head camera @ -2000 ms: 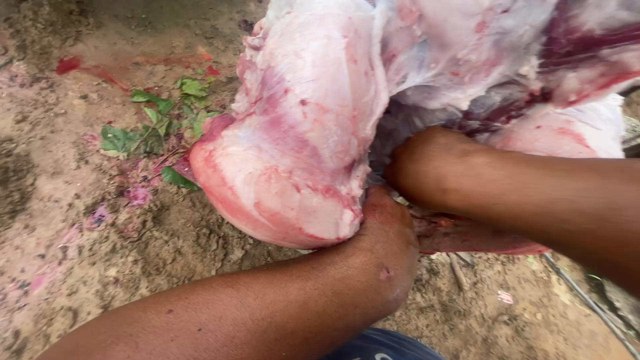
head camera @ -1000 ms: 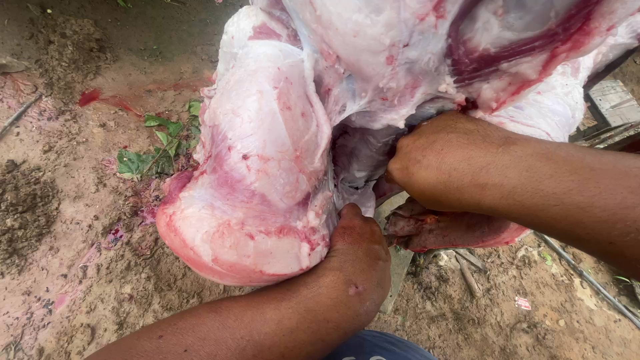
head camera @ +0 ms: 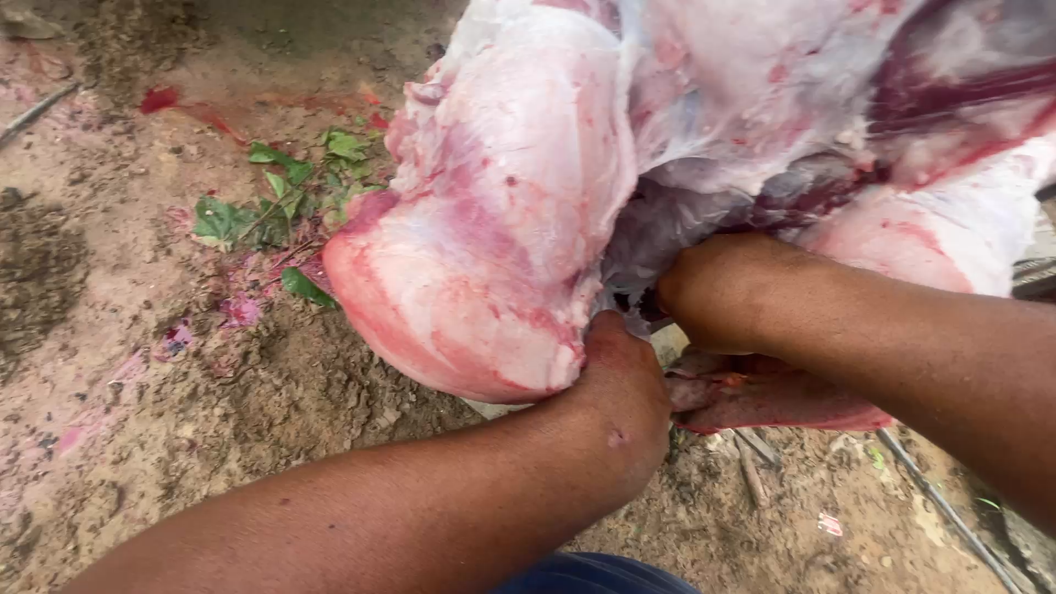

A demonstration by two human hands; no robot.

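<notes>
A skinned animal carcass (head camera: 511, 198), pale pink with white membrane and dark red muscle, fills the upper middle and right. My left hand (head camera: 627, 396) is at the lower edge of its rounded, bulging left part, fingers hidden against whitish membrane. Close on its right, my right hand (head camera: 726, 289) is curled at the dark opening between the two fleshy parts, its fingertips out of sight. What either hand grips cannot be seen. Beneath my right wrist hangs a reddish flap of tissue or hide (head camera: 775, 400).
Bare, lumpy soil (head camera: 247, 421) lies below, stained red and pink at the left. Green leaves (head camera: 289, 194) lie beside the carcass. A thin rod (head camera: 940, 495) crosses the ground at lower right, near small wood pieces (head camera: 752, 466). Another stick (head camera: 37, 111) lies at upper left.
Both hands stay at the opening. Since one second ago, my right hand has shifted slightly lower against the carcass, closer to my left hand.
</notes>
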